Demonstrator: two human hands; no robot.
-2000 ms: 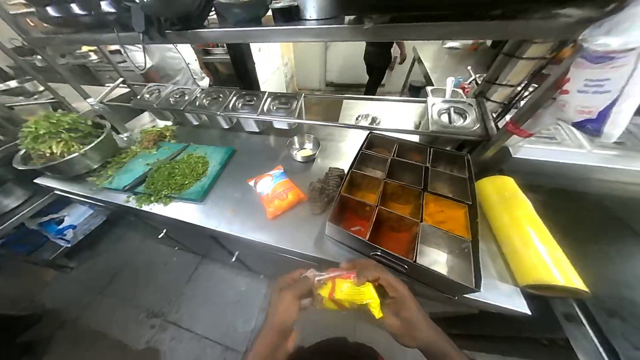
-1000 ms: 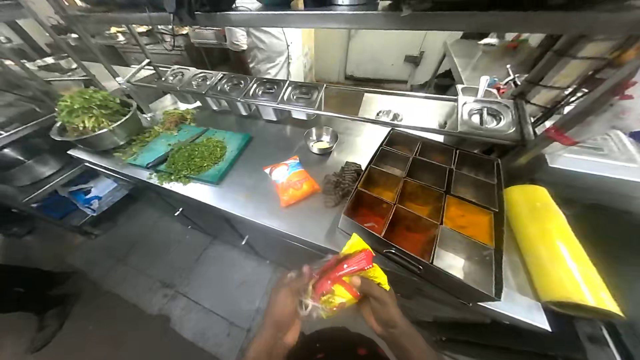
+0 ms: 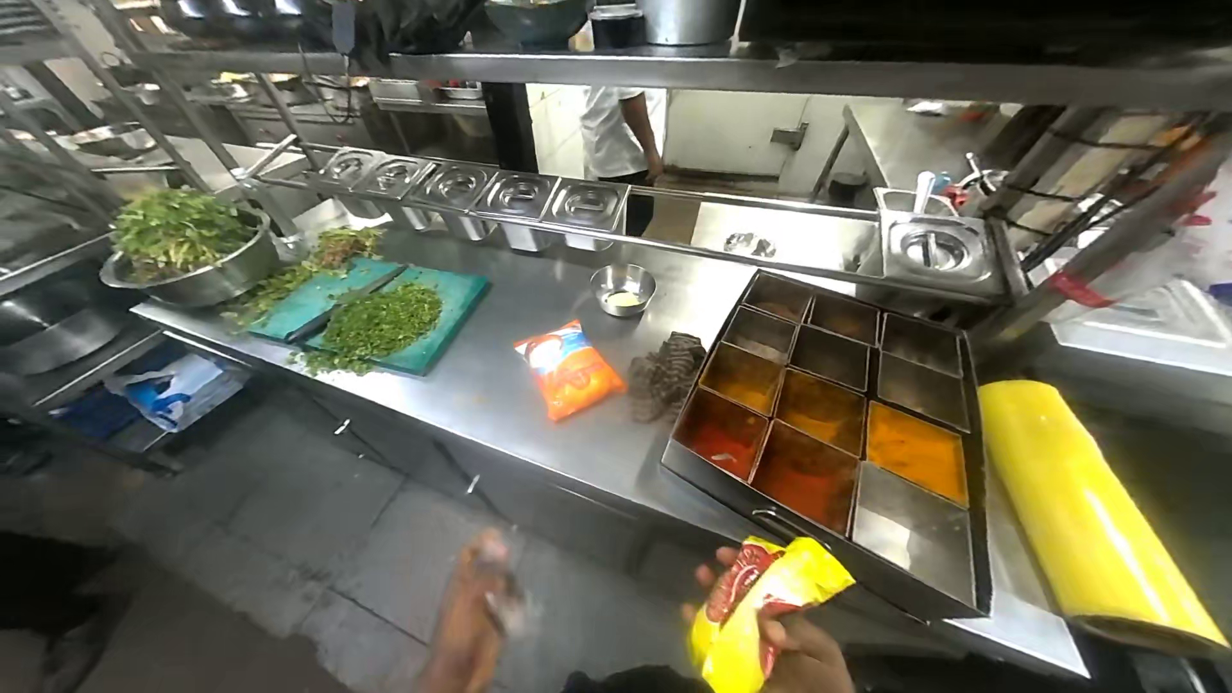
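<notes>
My right hand (image 3: 784,635) grips a yellow and red plastic packet (image 3: 760,606) just in front of the metal spice box (image 3: 828,520). To the left, my left hand (image 3: 476,606) is blurred over the floor; whether it holds anything is unclear. Red, orange and brown powders lie in several of the box's square compartments, while others show bare metal. Beside the box on the steel counter rests a dark crumpled cloth or scrubber (image 3: 666,375). An orange packet (image 3: 570,370) lies left of that, and a small steel bowl (image 3: 623,291) with something pale inside stands behind.
Chopped green herbs (image 3: 383,320) and a knife (image 3: 346,302) lie on green cutting boards (image 3: 452,322). A metal bowl of leafy greens (image 3: 188,245) stands at left. Lidded steel containers (image 3: 520,197) line the back. A yellow roll (image 3: 1088,500) lies at right. A person (image 3: 621,135) stands beyond the counter.
My left hand has come off the yellow packet and moved left. The packet is now in my right hand alone, where both hands were on it before.
</notes>
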